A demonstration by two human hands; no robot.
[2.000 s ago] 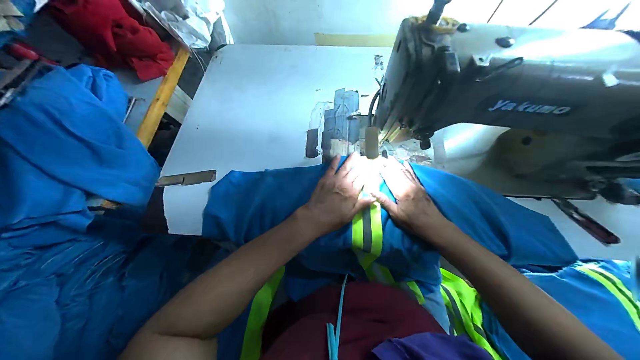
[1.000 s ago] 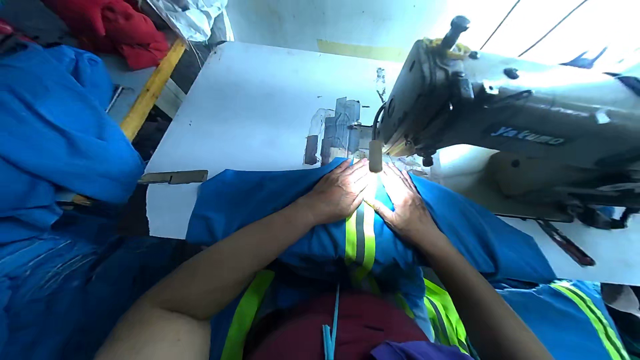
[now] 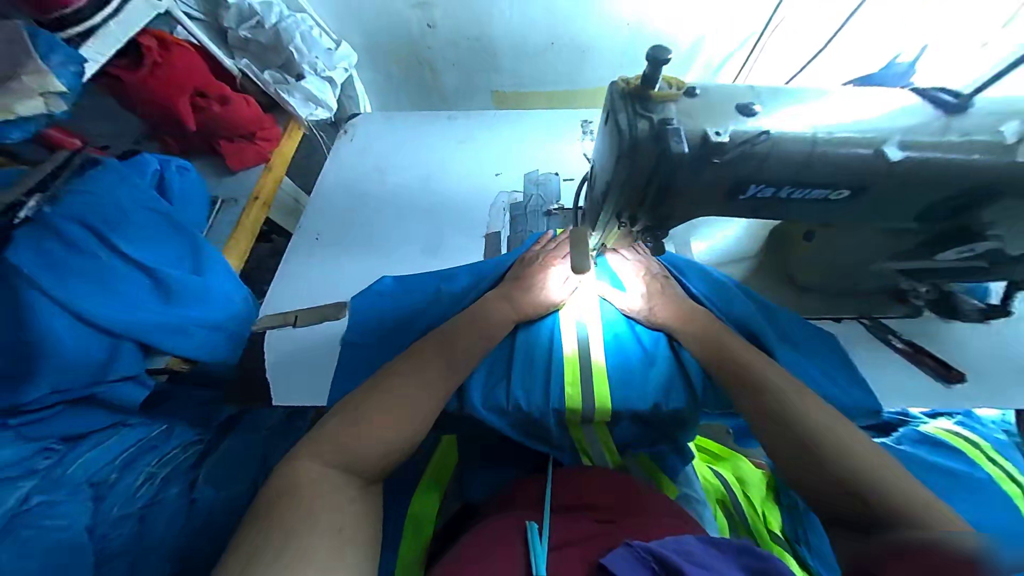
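Observation:
A blue fabric piece [image 3: 496,376] with a yellow-green and grey reflective strip [image 3: 586,360] lies across the table edge, under the head of a Yakumo sewing machine [image 3: 768,168]. My left hand [image 3: 544,276] presses flat on the cloth just left of the strip. On its other side, my right hand [image 3: 644,284] rests on the cloth, fingertips below the machine head. Both hands have their fingers extended and grip nothing that I can see. Bright light falls between them, and the needle area is partly hidden by a small tan guard [image 3: 580,250].
Blue cloth [image 3: 104,256] is heaped at the left, near red fabric [image 3: 192,100] and a wooden bar [image 3: 264,200]. The white tabletop [image 3: 400,176] bears worn tape patches. A dark slender tool [image 3: 912,352] lies right of the cloth. More blue striped fabric [image 3: 952,456] sits at lower right.
The reflective strip lies straighter toward me, with more of its length showing below the hands. Both hands remain on the cloth beside it. The view has shifted slightly.

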